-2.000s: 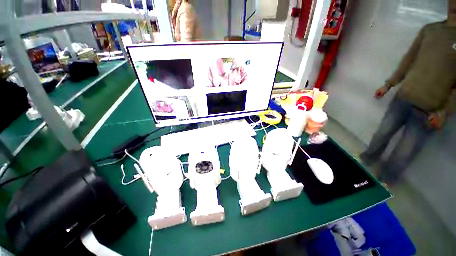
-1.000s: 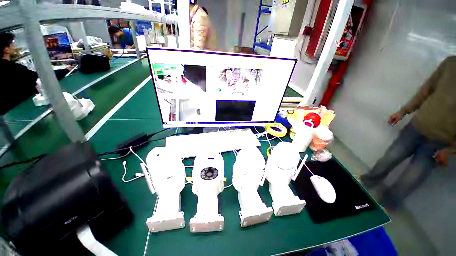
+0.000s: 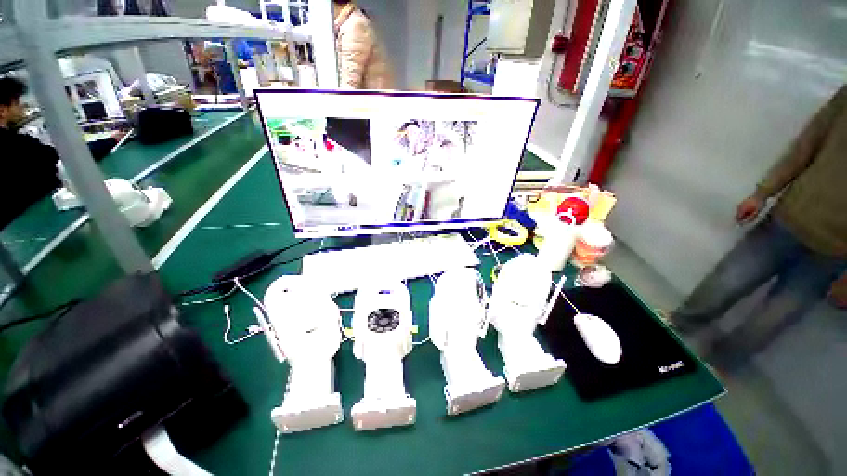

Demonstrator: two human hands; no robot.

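Observation:
Neither of my hands is in view. Three white pan-tilt cameras (image 3: 305, 349) (image 3: 460, 344) (image 3: 522, 321) and another one (image 3: 383, 358) with its dark round lens face showing stand in a row on the green bench. Each has a flat rectangular foot towards me. The monitor (image 3: 399, 167) behind them shows four camera views. The white keyboard (image 3: 390, 264) lies between cameras and monitor. The white mouse (image 3: 597, 338) rests on the black mouse pad (image 3: 641, 358) at the right.
A bulky black box, perhaps a printer (image 3: 116, 372), stands at the left with a white strip from its front. Yellow rings (image 3: 507, 232) and cup-like containers (image 3: 592, 244) stand right of the monitor. A blue bin (image 3: 706, 442) is below right. People are at right, left and behind.
The monitor's lower right picture has changed from dark to a lit scene. The view has shifted slightly. The person at the right edge is further out of the picture. The cameras stand as before.

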